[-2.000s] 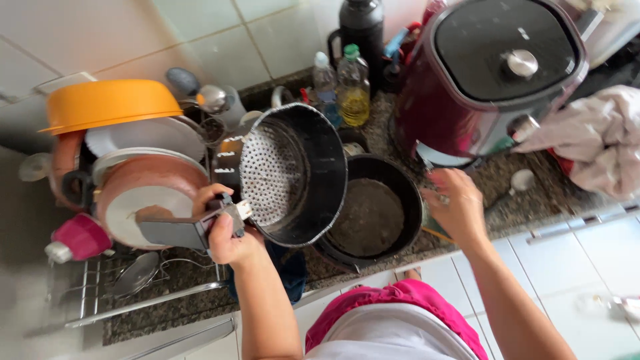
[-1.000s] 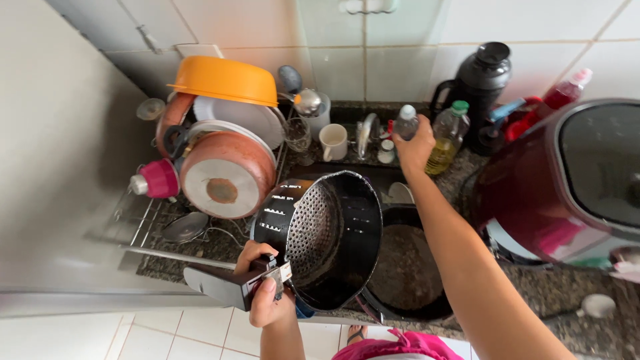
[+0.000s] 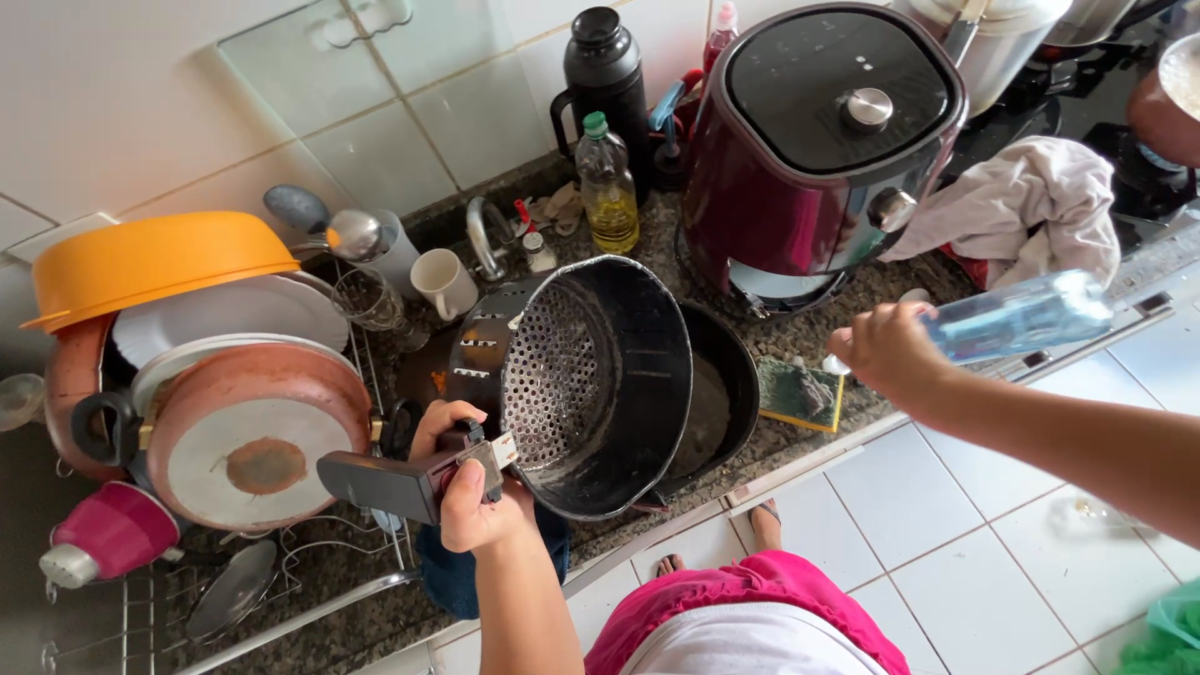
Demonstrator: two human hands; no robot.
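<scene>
My left hand grips the dark handle of a black air fryer basket, tilted so its perforated metal bottom shows. Behind and right of the basket, partly hidden by it, sits a black round pan-like container. My right hand holds a clear bluish plastic bottle near its white cap, the bottle lying sideways with the cap end toward a green scouring sponge. Dark steel wool rests on that sponge. Beyond stands the maroon air fryer body, its drawer opening facing me.
A dish rack on the left holds pans, plates and an orange basin. A white mug, faucet, oil bottle and black thermos line the back. A crumpled cloth lies by the stove.
My right hand has brought the clear bottle from beside the oil bottle at the back to the counter's front right. The left hand keeps hold of the basket. The view has shifted.
</scene>
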